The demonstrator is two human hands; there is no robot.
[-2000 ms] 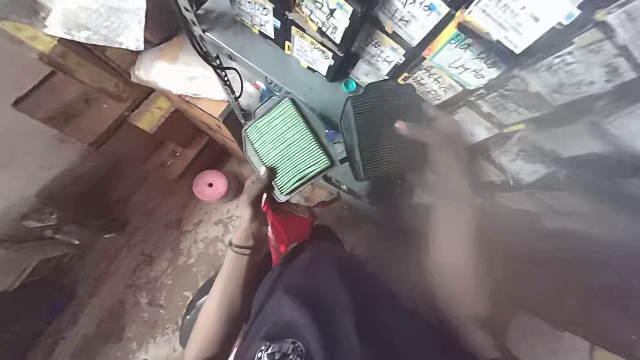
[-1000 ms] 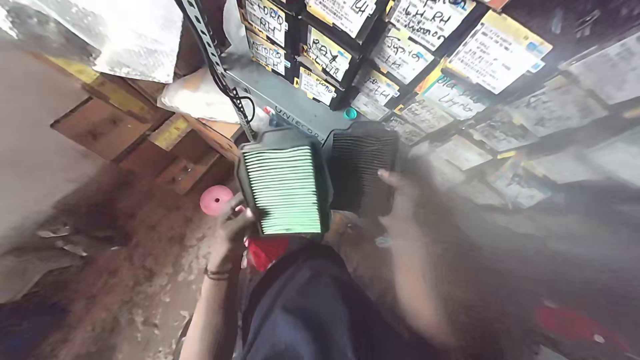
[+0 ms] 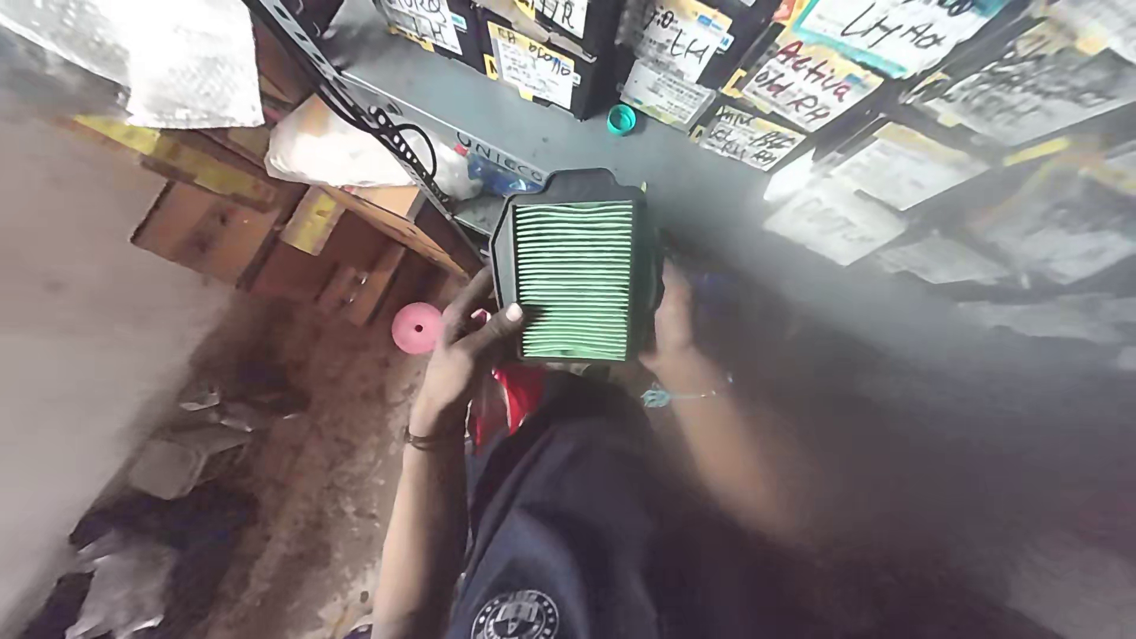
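A pleated air filter (image 3: 575, 280) with green pleats and a black frame is held up in front of my body, its green face towards me. My left hand (image 3: 461, 355) grips its left edge, the thumb on the front of the frame beside the pleats. My right hand (image 3: 674, 324) is at the right side, its fingers partly hidden behind the frame. A dark edge shows along that side; whether the second, dark filter is behind the green one cannot be told. A red packet or cloth (image 3: 519, 395) lies below the filter, by my dark shirt.
A grey metal shelf (image 3: 568, 142) holds a turquoise cap (image 3: 621, 119) and stacked boxes with handwritten labels (image 3: 532, 67). Cardboard boxes (image 3: 209, 231) and a white plastic bag (image 3: 328, 146) are at the left. A pink roll (image 3: 417, 327) sits low, left of my left hand.
The green filter and the dark one were side by side, one in each hand. My hands have come together, and the dark filter's pleated face is out of sight.
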